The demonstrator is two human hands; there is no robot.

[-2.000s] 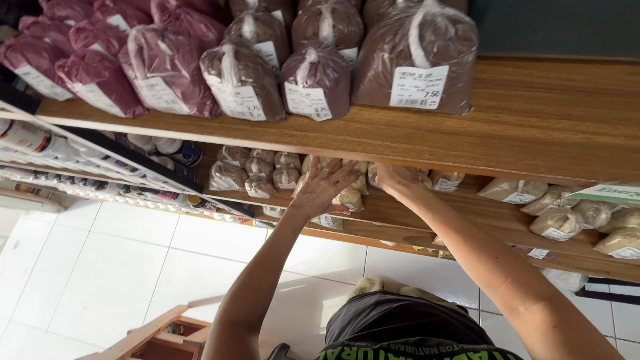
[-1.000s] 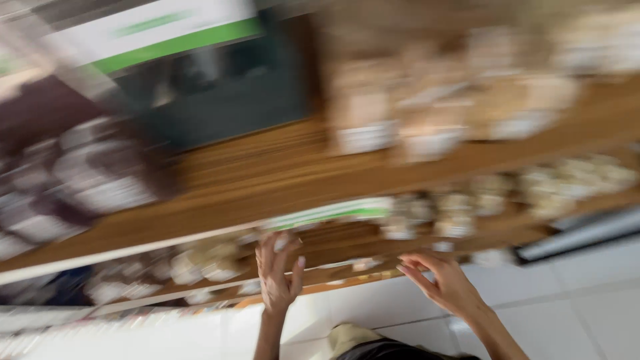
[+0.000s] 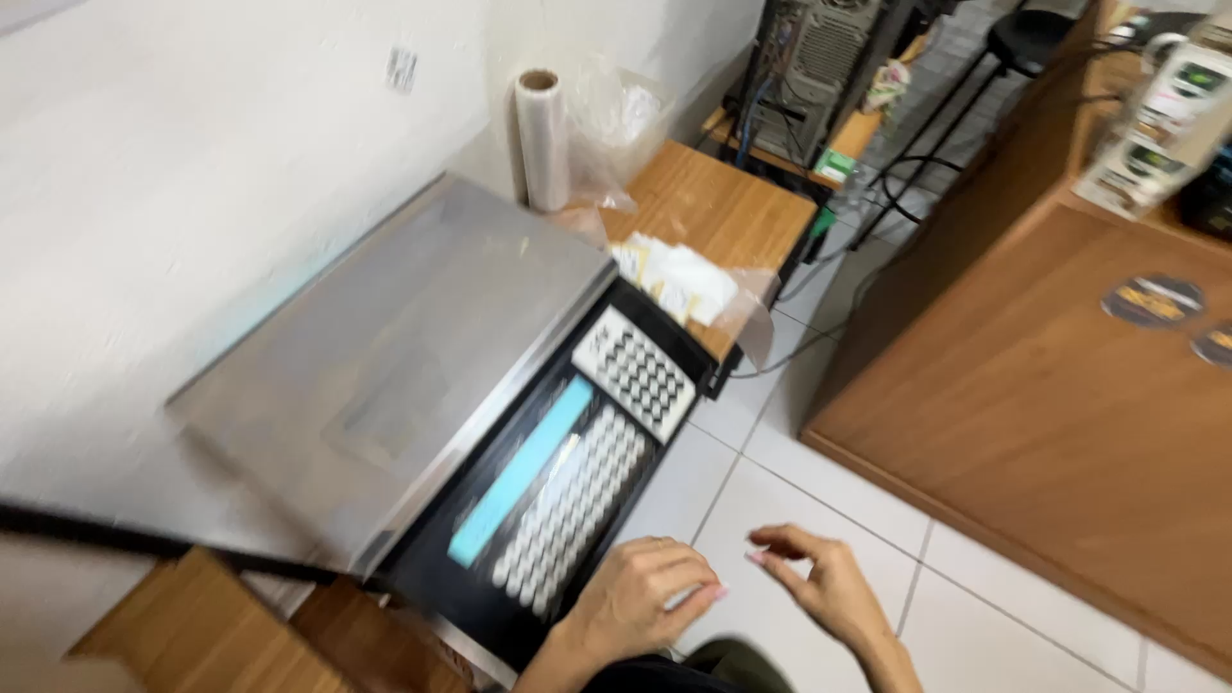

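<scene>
My left hand hangs beside the lower corner of a weighing scale's black keypad panel, its fingers curled and nothing seen in them. To its right, my right hand is held over the tiled floor, thumb and fingers apart, holding nothing. The scale has a flat metal weighing plate, a light-blue display strip and rows of pale keys. White labels or papers lie on the wooden table past the scale.
Behind the scale, a roll of clear plastic film stands near the white wall, next to a clear plastic bag. A computer case sits farther back. On the right are a wooden counter, a black stool and cables.
The view has swung from shelves of bagged goods to the scale. My hands, among the small bags on the lower shelf two seconds ago, are now away from the shelves.
</scene>
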